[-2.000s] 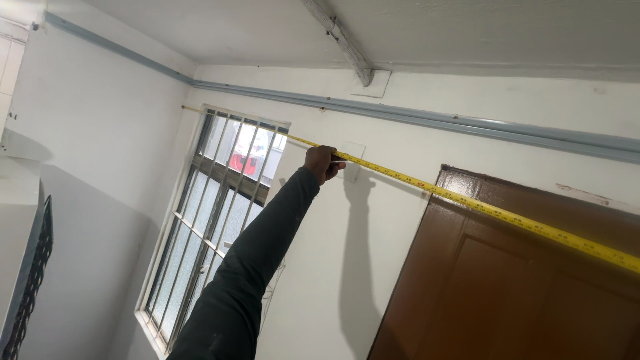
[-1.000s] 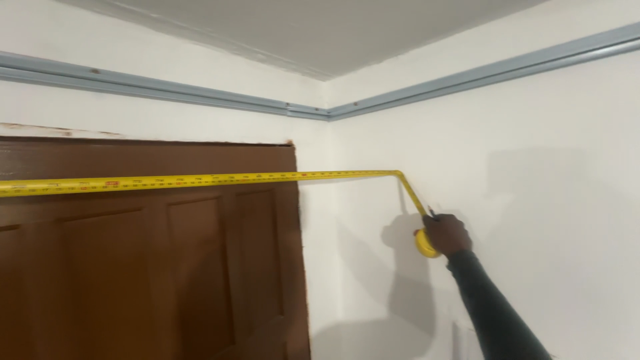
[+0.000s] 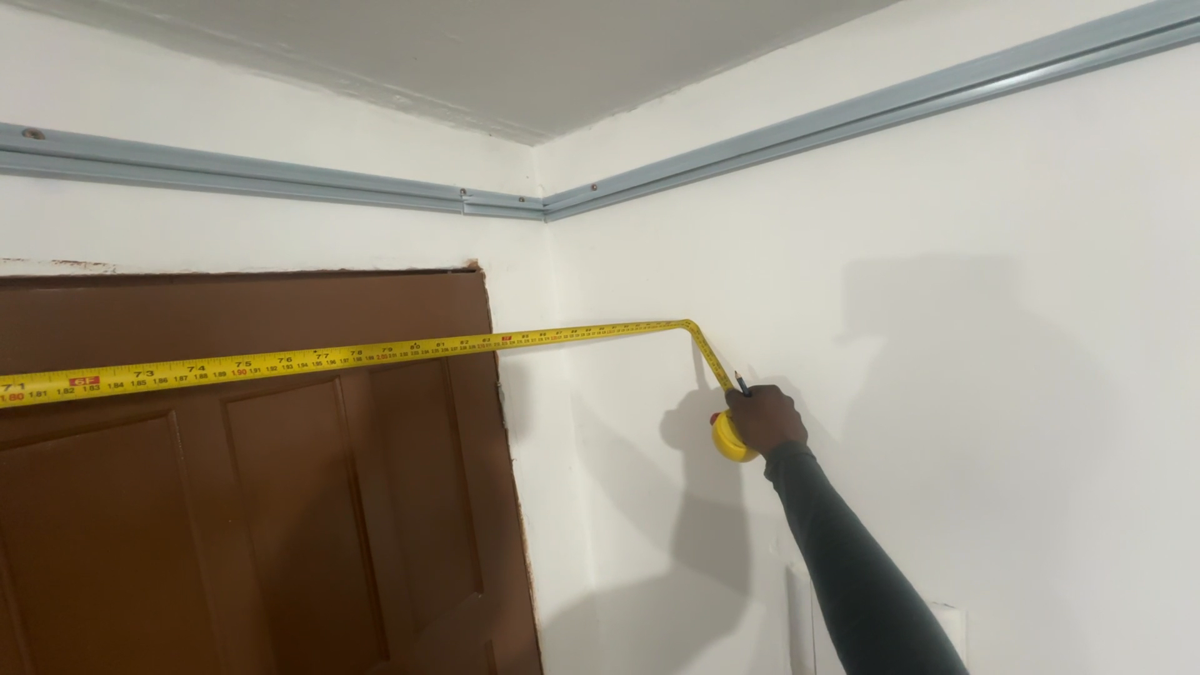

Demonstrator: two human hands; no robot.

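My right hand (image 3: pixel 771 418), in a dark sleeve, is closed around a yellow tape measure (image 3: pixel 731 441) close to the right-hand wall. A pencil (image 3: pixel 742 382) sticks up from the same hand. From the case the yellow blade (image 3: pixel 412 351) rises to a sharp bend at the wall, then runs left across the top of the brown door and out of view. Its markings face me. Where the blade's far end sits is hidden. My left hand is out of the picture.
Grey metal channels (image 3: pixel 825 122) run along both walls below the ceiling and meet at the corner. A brown panelled door (image 3: pixel 281 469) fills the lower left. At the bottom right, a white box-like fitting (image 3: pixel 949 623) shows partly behind my arm.
The view has swung right from the barred window to the corner. The hand seen at the blade two seconds ago is out of view; my right hand with the tape case has come into view.
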